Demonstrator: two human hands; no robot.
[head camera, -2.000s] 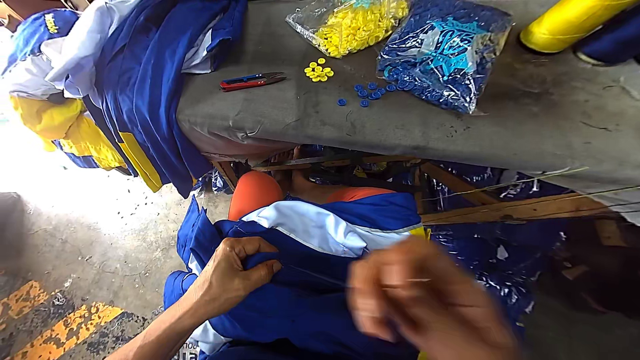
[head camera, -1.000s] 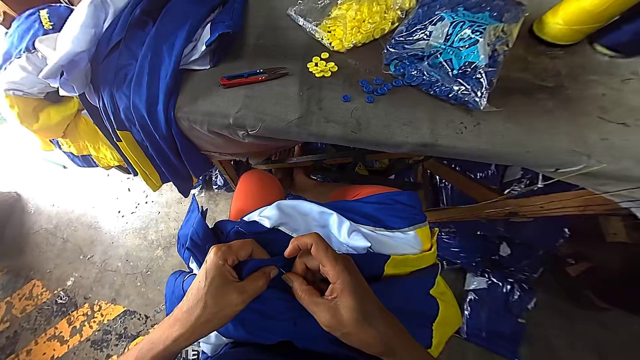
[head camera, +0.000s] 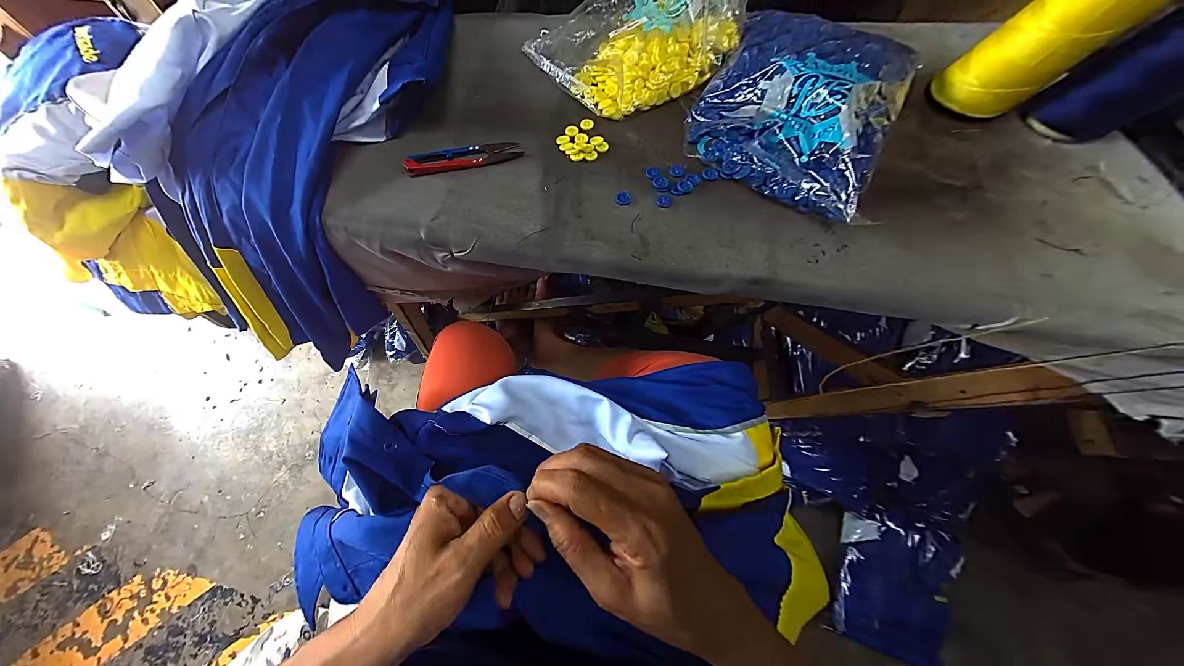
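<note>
A blue, white and yellow garment (head camera: 592, 421) lies over my lap. My left hand (head camera: 462, 546) pinches a fold of its blue cloth between thumb and fingers. My right hand (head camera: 615, 536) meets the left thumb tip, its thumb and index finger pressed together; what is between them is too small to make out. On the grey cloth-covered table (head camera: 518, 222) lie red and blue thread snips (head camera: 462, 158), some loose yellow buttons (head camera: 582, 142) and some loose blue buttons (head camera: 680, 181). Behind them are a plastic bag of yellow buttons (head camera: 647, 65) and a plastic bag of blue buttons (head camera: 800, 116).
Blue, white and yellow garments (head camera: 250, 139) hang over the table's left end. A yellow thread cone (head camera: 1036, 55) and a dark blue thread cone (head camera: 1110, 88) lie at the back right. Wooden bars (head camera: 943, 388) and plastic-wrapped blue packs (head camera: 897, 518) are below the table.
My right hand, blurred and apart from the left two seconds ago, came to the cloth beside it and is now at the left thumb tip. The left hand keeps its hold on the blue cloth.
</note>
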